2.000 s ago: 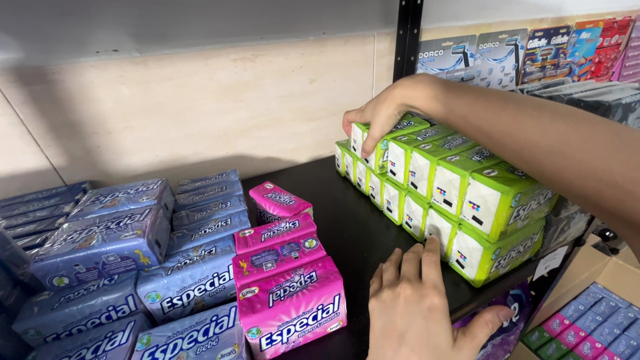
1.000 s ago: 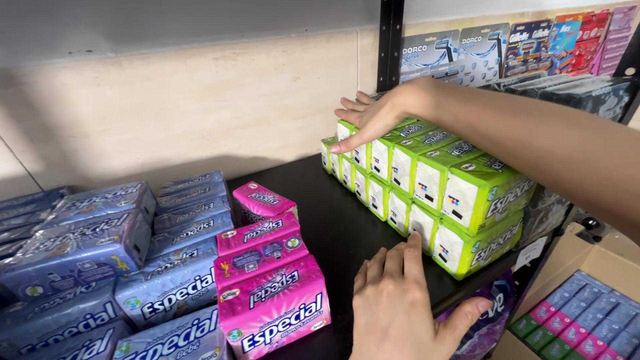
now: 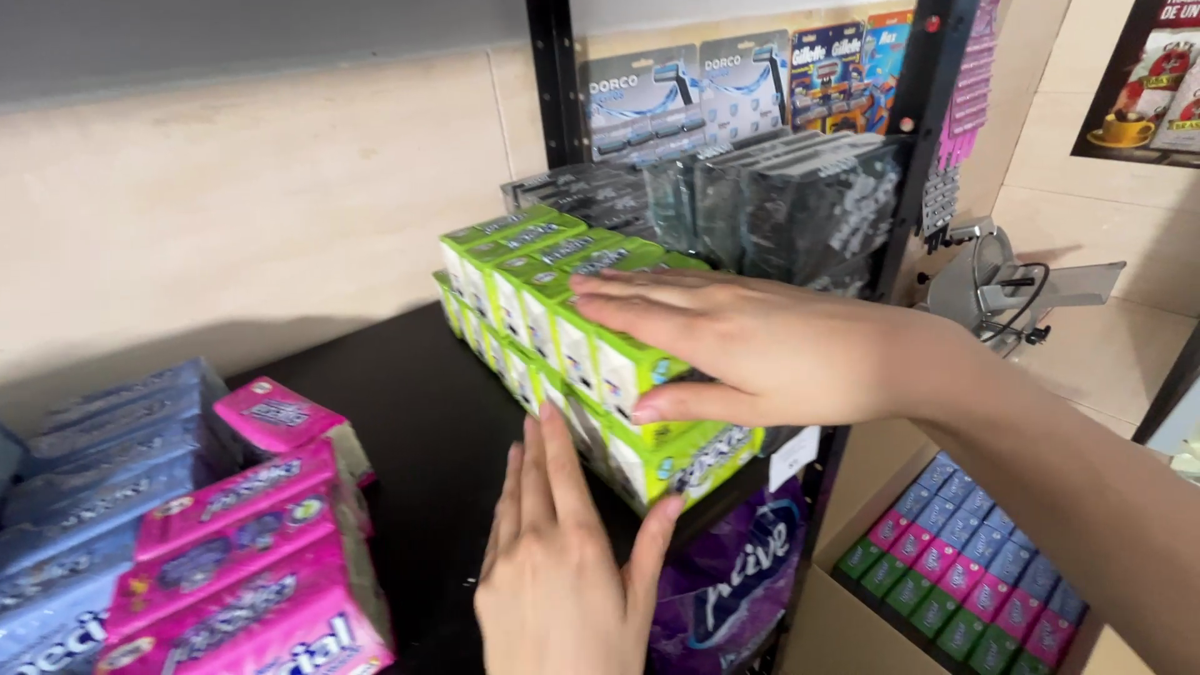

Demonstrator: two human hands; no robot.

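Two stacked layers of green soap-bar packs [image 3: 511, 291] stand on the black shelf [image 3: 394, 403], their white ends facing left. My right hand [image 3: 750, 342] lies over the top of the near packs, fingers stretched toward the back and thumb at the near corner. Against the lower layer's white ends rest the fingertips of my left hand [image 3: 572, 534], its thumb spread toward the near corner. Neither hand is closed around a pack. Pink packs [image 3: 253, 553] sit at the left, one tilted behind the others, beside blue packs [image 3: 112, 469].
Dark plastic-wrapped packs [image 3: 806, 206] stand behind the green ones, under hanging razor packs [image 3: 642, 103]. Black shelf posts [image 3: 914, 159] rise nearby. Below are a purple bag [image 3: 731, 581] and an open cardboard box [image 3: 844, 619] of coloured packs. A metal slicer [image 3: 994, 281] stands at right.
My right hand has moved from the far end of the green packs to the near end. My left hand stays by their lower side. The view has swung right.
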